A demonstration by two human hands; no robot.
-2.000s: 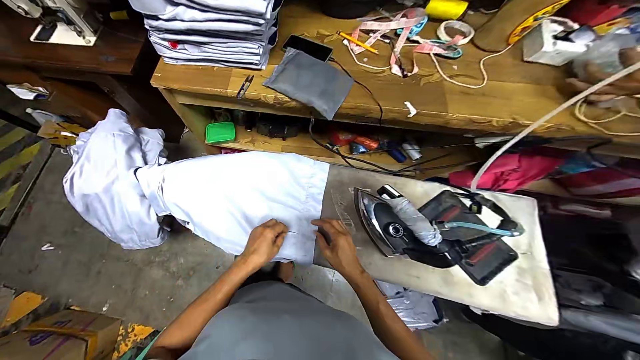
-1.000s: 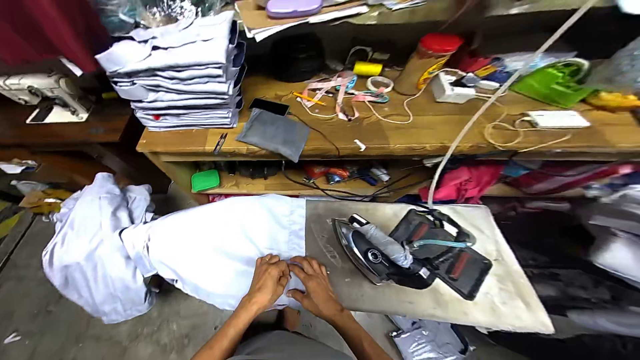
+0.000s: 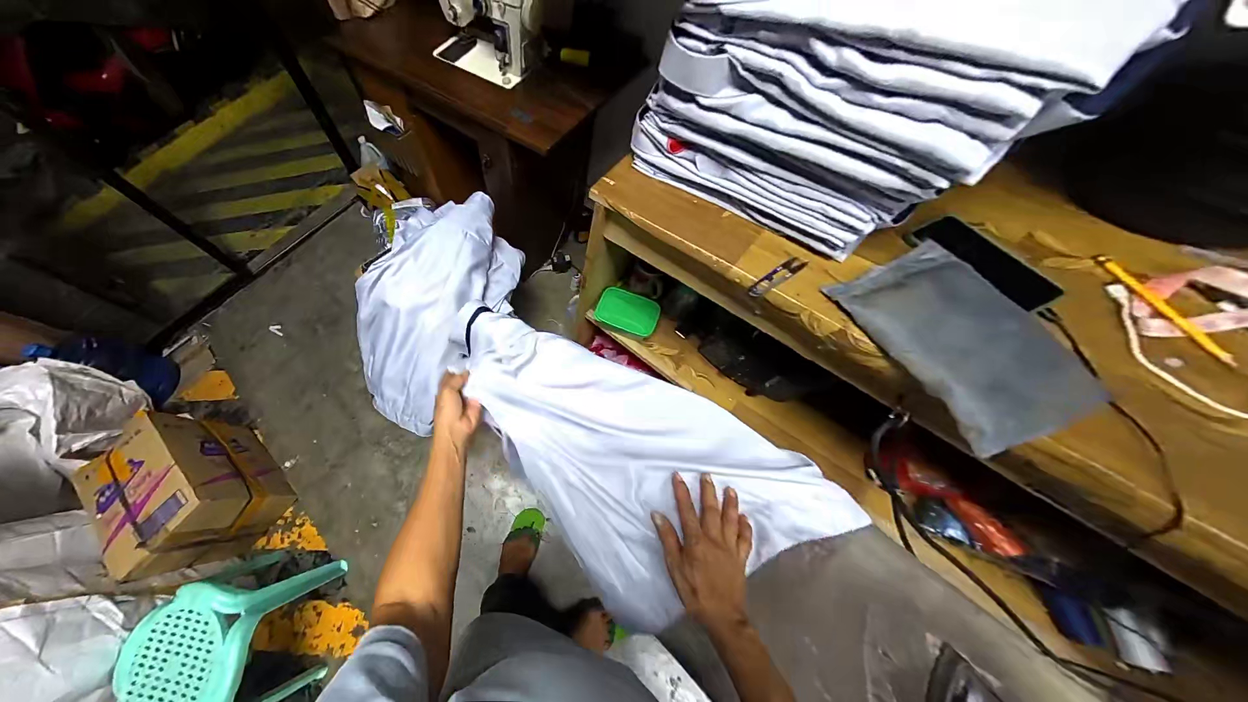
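A white garment [image 3: 624, 439] lies over the narrow end of the ironing board [image 3: 858, 604], and a bunched white part of it or another white cloth [image 3: 419, 302] hangs beyond that end. My left hand [image 3: 455, 409] grips the garment's edge near a dark-trimmed band. Palm down, my right hand [image 3: 707, 546] lies flat on the cloth with its fingers slightly spread. Only part of the clothes iron [image 3: 960, 678] shows at the bottom edge, right of my right hand.
Beyond the board runs a wooden table [image 3: 712, 224] with folded garments [image 3: 829, 117], thread snips [image 3: 777, 277], a phone [image 3: 985, 261] and a grey cloth pouch [image 3: 975, 341]. A sewing machine [image 3: 497, 39] stands behind. At left are a cardboard box [image 3: 185, 487] and a green plastic chair [image 3: 185, 643].
My hands were close together at the garment's edge; now they are apart, the left on the far-end fabric, the right flat on the cloth. The view has swung left.
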